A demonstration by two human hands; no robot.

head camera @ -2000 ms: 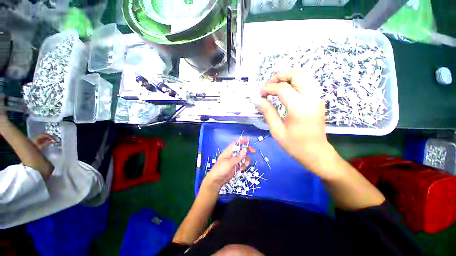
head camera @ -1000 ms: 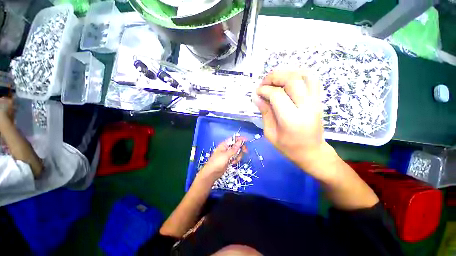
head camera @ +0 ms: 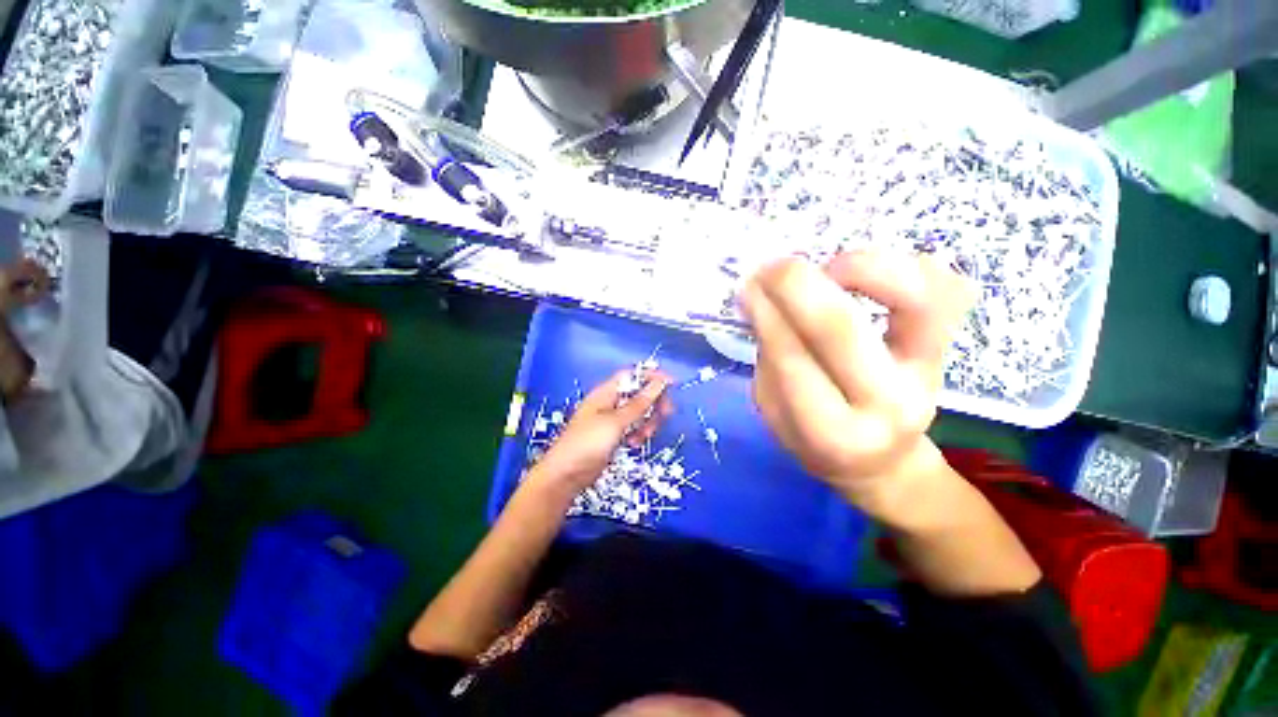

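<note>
My left hand [head camera: 607, 420] is over the blue tray [head camera: 764, 476] and holds a few small white pin parts [head camera: 643, 376] with thin stems at its fingertips. More loose pin parts [head camera: 631, 488] lie in a heap in the tray below it. My right hand [head camera: 855, 364] is at the right end of the bright metal fixture [head camera: 603, 266], over the left edge of the clear parts bin [head camera: 1100, 280]. Its fingers are bent with the tips close together. Glare hides whether it holds a part.
The steel bowl feeder [head camera: 603, 49] stands behind the fixture. Black-and-silver rods [head camera: 456, 179] with cables are on its left. Small clear boxes [head camera: 175, 154] are further left. A neighbouring person's hand [head camera: 21, 287] is at the left edge. Red stools [head camera: 287, 371] stand below the bench.
The view has shifted and turned, so the bench things sit tilted. My right hand has moved slightly right relative to the fixture's end. My left hand stays over the tray with pin parts.
</note>
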